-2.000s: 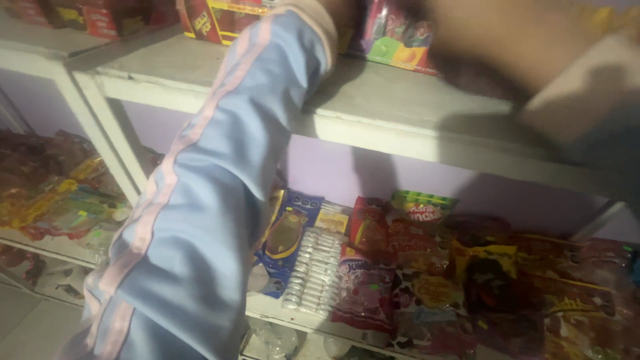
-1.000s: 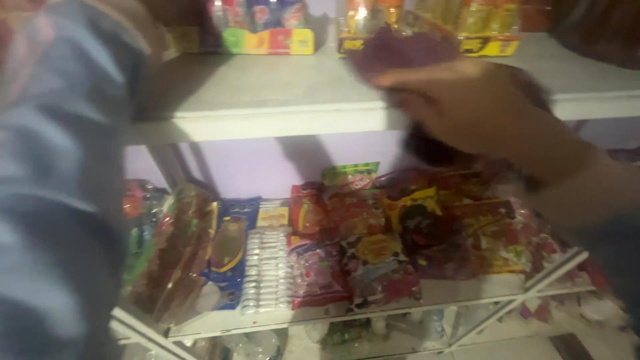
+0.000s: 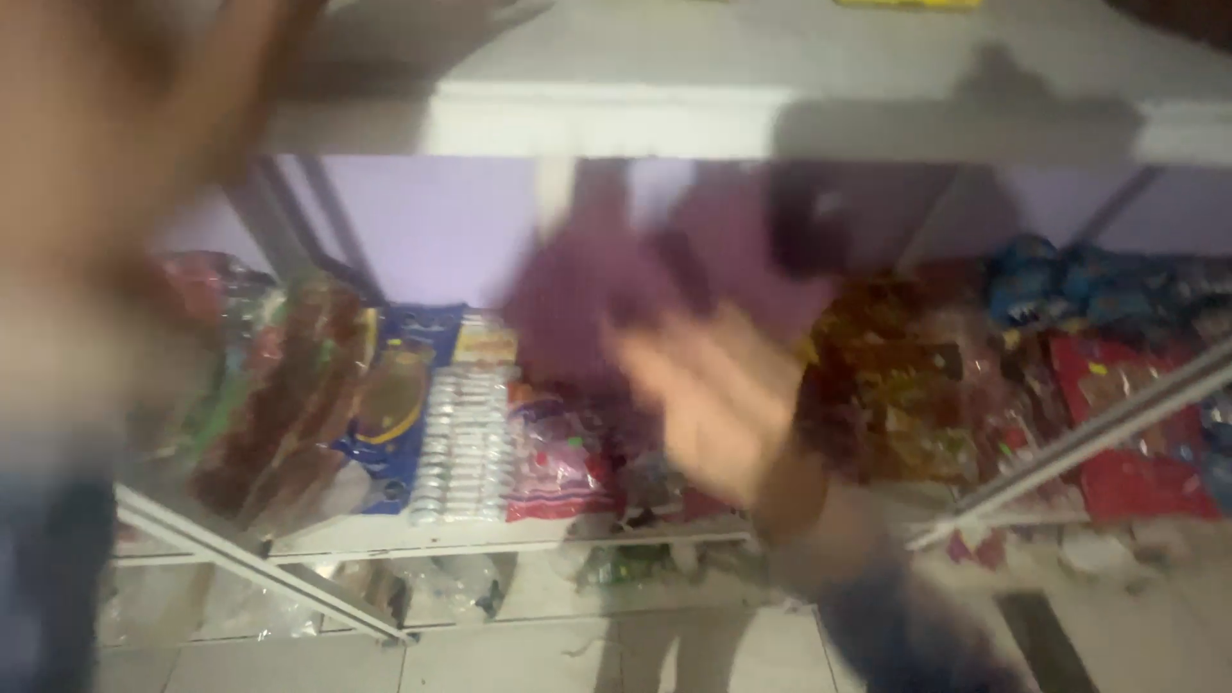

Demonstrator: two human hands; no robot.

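Observation:
My right hand (image 3: 712, 404), blurred by motion, is shut on a purple cloth (image 3: 616, 279) that hangs in front of the lower shelf's packets. My left hand (image 3: 183, 106) is a large blur at the upper left, near the front of the upper shelf (image 3: 616, 120); its fingers cannot be made out. Left of the cloth lie a blue packet (image 3: 395, 404) and a row of silvery wrapped pieces (image 3: 467, 443). Below the cloth is a pink candy bag (image 3: 563, 462). The cloth and right hand hide the packets behind them.
More bags fill the lower shelf: brown ones (image 3: 289, 395) at left, yellow-brown ones (image 3: 900, 404), a red one (image 3: 1136, 423) and blue ones (image 3: 1049, 279) at right. Slanting metal braces (image 3: 260, 568) run near the front. Plastic-wrapped goods (image 3: 452, 582) lie lower down, above the tiled floor (image 3: 500, 664).
The right hand and purple cloth have moved from the upper shelf's edge down in front of the lower shelf. The view has tilted downward.

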